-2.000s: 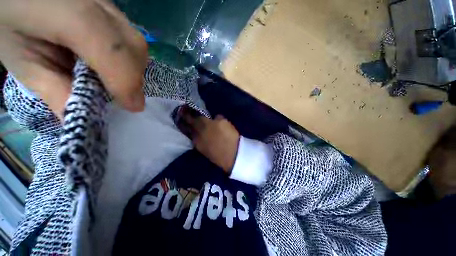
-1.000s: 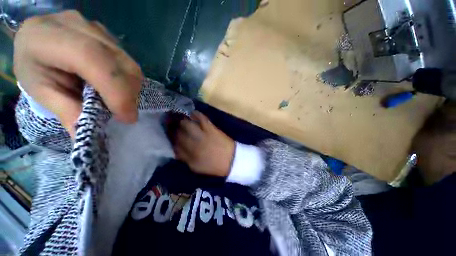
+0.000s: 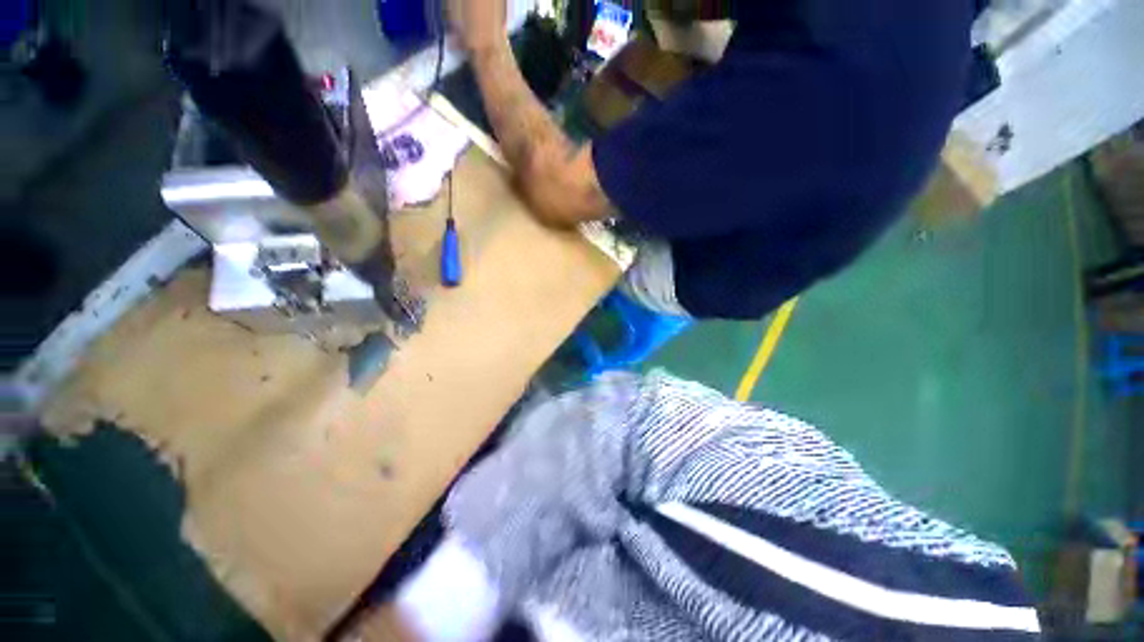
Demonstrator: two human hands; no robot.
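My right hand [image 3: 376, 623] is a blurred sliver at the bottom edge, beyond the white cuff of my patterned sleeve; its fingers are cut off. My left hand is out of the picture. A large black power screwdriver [image 3: 270, 107] with a beige nose stands blurred in front of the silver-white screw feeder [image 3: 236, 273]; no hand of mine is on it. A blue-handled hand screwdriver [image 3: 450, 255] lies on the tan cardboard sheet [image 3: 301, 458], right of the feeder. A dark flat scrap [image 3: 370, 360] lies in front of the feeder.
A coworker in navy [image 3: 778, 151] is at the upper right, one bare forearm [image 3: 527, 132] over the cardboard's far side. A blue stool [image 3: 634, 329] stands below them. White paper [image 3: 420, 151] lies beside the feeder. Green floor [image 3: 878, 364] with a yellow line is at right.
The view has swung right, bringing the feeder, coworker and floor into the picture. My left hand, earlier gripping the jacket edge, has left view. My right hand is now at the bottom edge.
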